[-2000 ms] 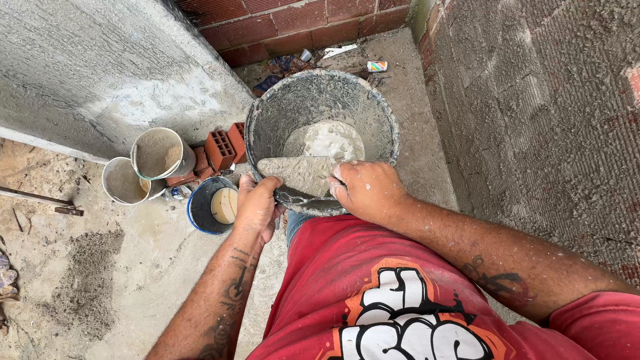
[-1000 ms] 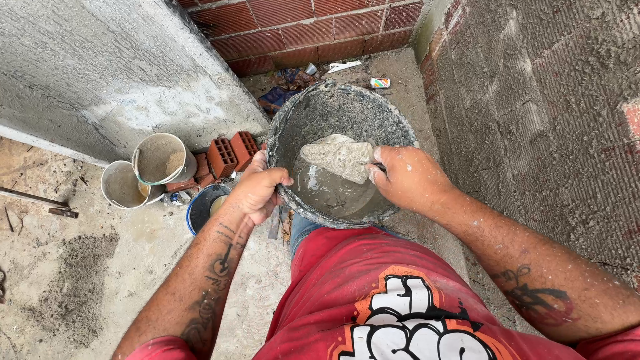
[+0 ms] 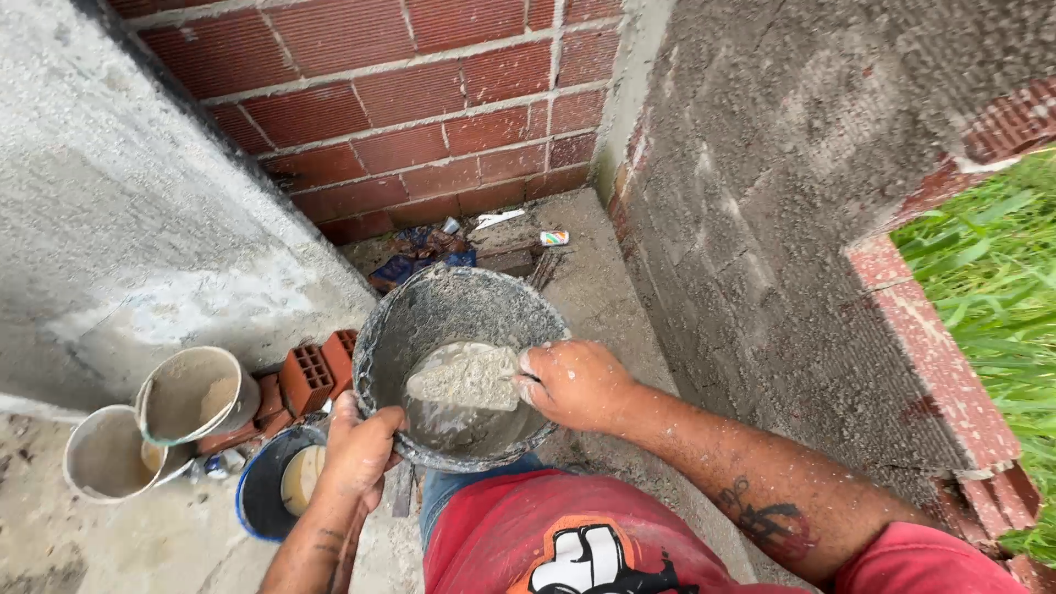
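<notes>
My left hand grips the left rim of a round black bucket crusted with dried mortar. Its thumb lies over the edge and the fingers are partly hidden behind the wall. Wet grey mortar covers the bucket's bottom. Over it, inside the bucket, is a trowel whose blade is coated with grey mortar and points left. My right hand is closed around the trowel's handle at the bucket's right side, hiding most of the handle. White specks of mortar dot this hand and forearm.
Two whitish buckets and a blue-rimmed bucket with pale liquid stand at left, near hollow red bricks. A rough grey wall rises at right, a brick wall ahead. Rubbish and a can lie at their foot.
The trowel has shifted from the bucket's near rim to over its middle, still in my right hand. My left hand stays at the left rim. The view has tilted up toward the brick wall.
</notes>
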